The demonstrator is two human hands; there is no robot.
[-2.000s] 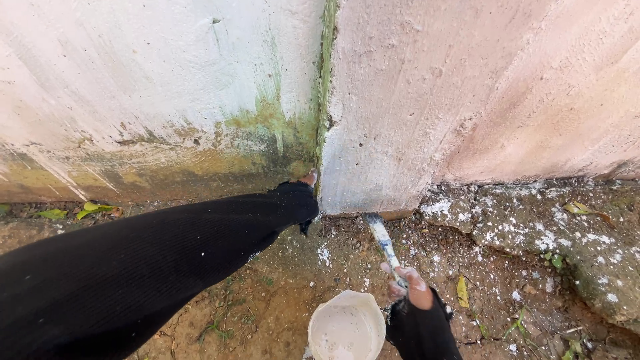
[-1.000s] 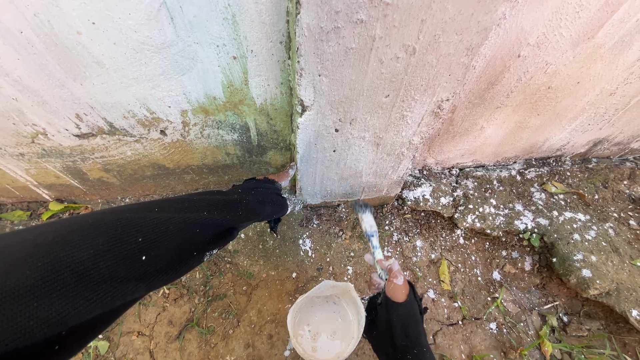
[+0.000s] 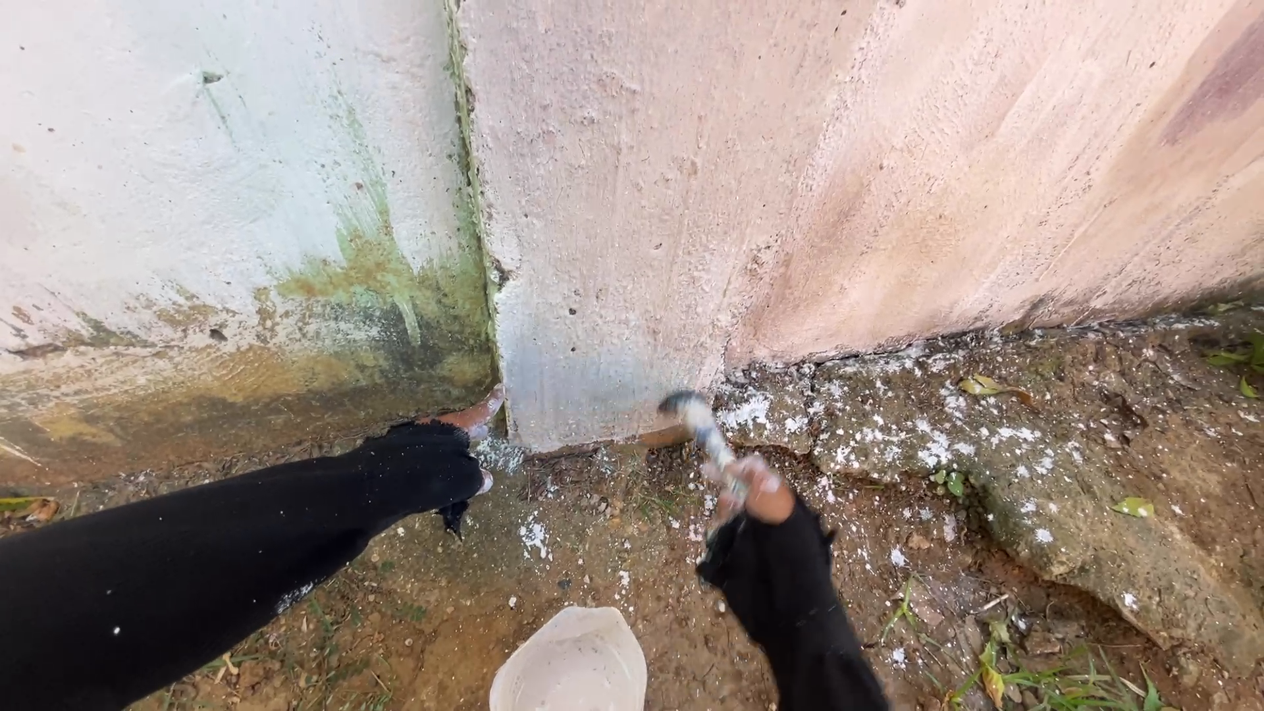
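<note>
My right hand (image 3: pixel 752 486), in a black sleeve and spotted with white, grips a paintbrush (image 3: pixel 706 431) by its paint-smeared handle. The dark bristles touch the bottom of the pinkish wall pillar (image 3: pixel 612 247), near its lower right corner. My left hand (image 3: pixel 476 413) rests at the pillar's lower left edge, beside the ground; its fingers are mostly hidden by the sleeve and the corner, so whether they hold anything does not show. Below, between my arms, a white plastic container (image 3: pixel 571 664) with pale contents is cut off by the bottom of the view.
Left of the pillar is a whitewashed wall (image 3: pixel 148 197) with green and brown stains at its base. A rough stone ledge (image 3: pixel 1047 513) spattered with white runs along the right. Grass tufts (image 3: pixel 1066 681) and leaves lie on the bare soil.
The brush in my right hand has moved from beneath the pillar's bottom edge up to its lower right corner. My left hand stays at the left edge. The view has shifted somewhat.
</note>
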